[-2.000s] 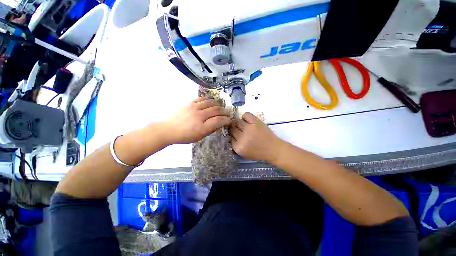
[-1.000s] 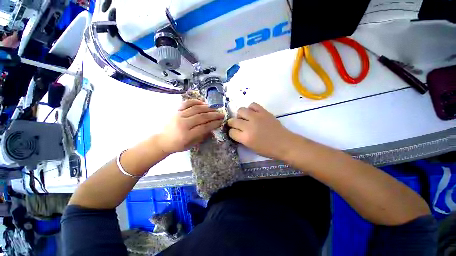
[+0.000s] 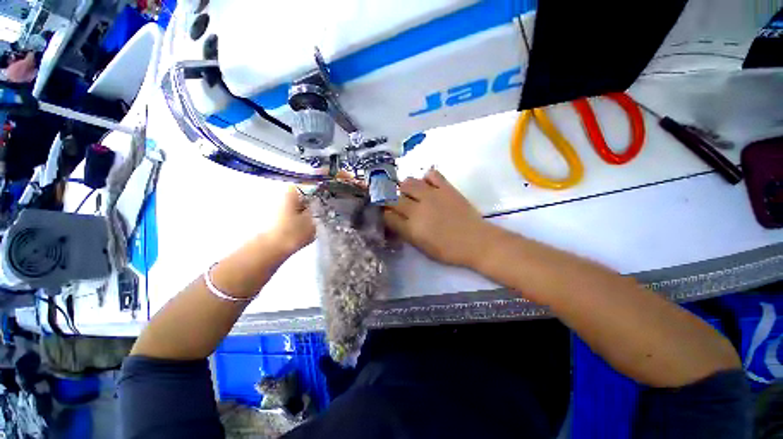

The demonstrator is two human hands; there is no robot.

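Note:
A grey-brown tweed piece [image 3: 352, 266] lies under the needle area of the white sewing machine [image 3: 378, 51], its narrow lower end hanging over the table's front edge. My left hand [image 3: 299, 219] is at the left of the tweed, its fingers partly hidden behind the raised cloth and the machine parts. My right hand [image 3: 436, 219] is at the right edge of the tweed beside the needle area, its fingertips at the cloth. The needle itself is hidden behind metal parts.
Scissors with a yellow handle [image 3: 544, 154] and a red handle [image 3: 611, 129] lie right of the machine head. A dark-handled tool [image 3: 702, 151] and a dark red flat object [image 3: 764, 182] lie farther right. Blue crates [image 3: 257, 364] stand below the table. Another machine part [image 3: 56, 247] is at far left.
The tweed has been lifted and folded or turned, and its hanging end is narrower. My left hand has moved left and back, partly behind the cloth. My right hand stays near the needle area.

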